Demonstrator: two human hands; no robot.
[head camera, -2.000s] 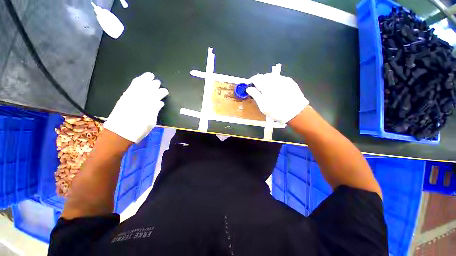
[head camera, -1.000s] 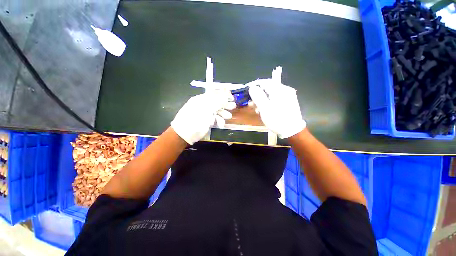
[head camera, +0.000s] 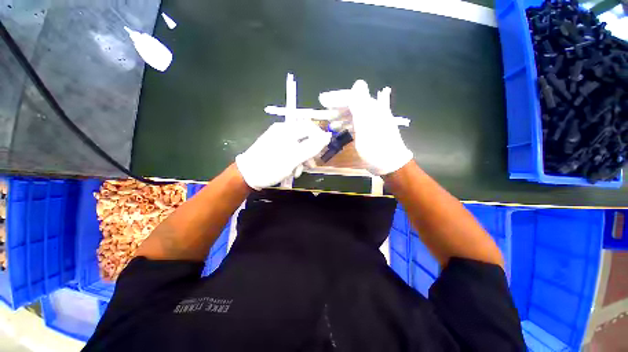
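A small black moulded part shows between my hands, tilted over the tan pad. My left hand, in a white glove, has its fingers at the part's left end and seems to hold it. My right hand, also gloved, is at the right of the part with its fingers spread and raised; whether its palm side touches the part is hidden. The blue fixture is almost fully hidden behind the fingers. White tape strips cross around the pad.
A blue crate of black parts stands on the bench at right. Tan parts fill a blue crate below the bench at left. A white squeeze bottle and a black cable lie at left. Open blue crates are below right.
My left hand has come from the left to the pad since the oldest frame. Since the middle frame, the right fingers have lifted and spread, and the black part shows lower and tilted.
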